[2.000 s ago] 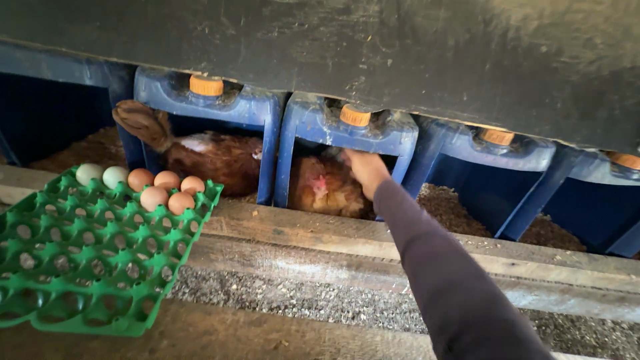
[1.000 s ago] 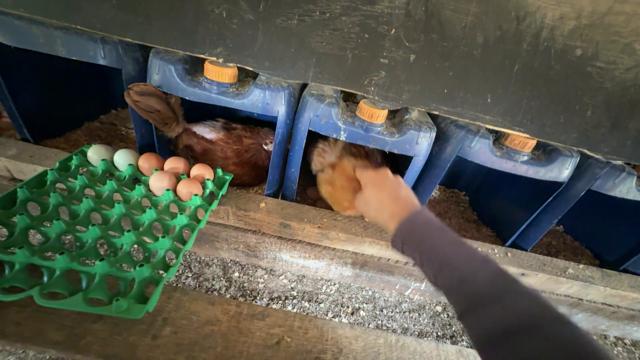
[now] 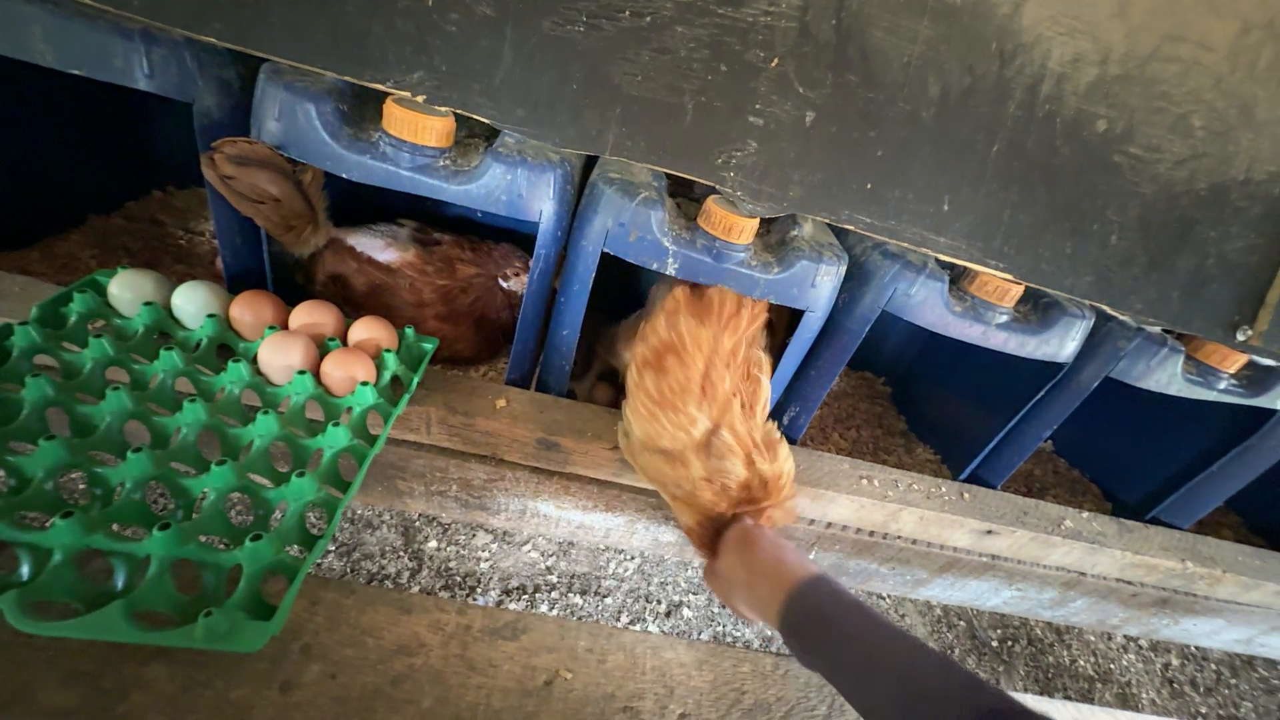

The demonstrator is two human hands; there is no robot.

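My right hand (image 3: 755, 572), in a dark sleeve, is closed on the neck or head end of an orange-brown hen (image 3: 705, 410). The hen stretches out of a blue plastic nest box (image 3: 580, 290) across the wooden ledge; its head is hidden. Behind it, low in the box, round shapes that look like eggs (image 3: 597, 390) show dimly. At the left, a green plastic egg tray (image 3: 215, 630) holds several brown eggs (image 3: 288, 357) and pale eggs (image 3: 200, 302) along its far edge. My left hand is not in view.
A dark brown hen (image 3: 430, 285) sits in the neighbouring box at the left. More blue boxes with orange caps (image 3: 992, 288) and litter run to the right. A dark panel (image 3: 700, 90) overhangs the row. Wooden boards (image 3: 520, 435) lie in front, with litter between them.
My right hand has moved from the box opening toward me, drawing the orange-brown hen partly out over the ledge. The dark brown hen has stayed in its box.
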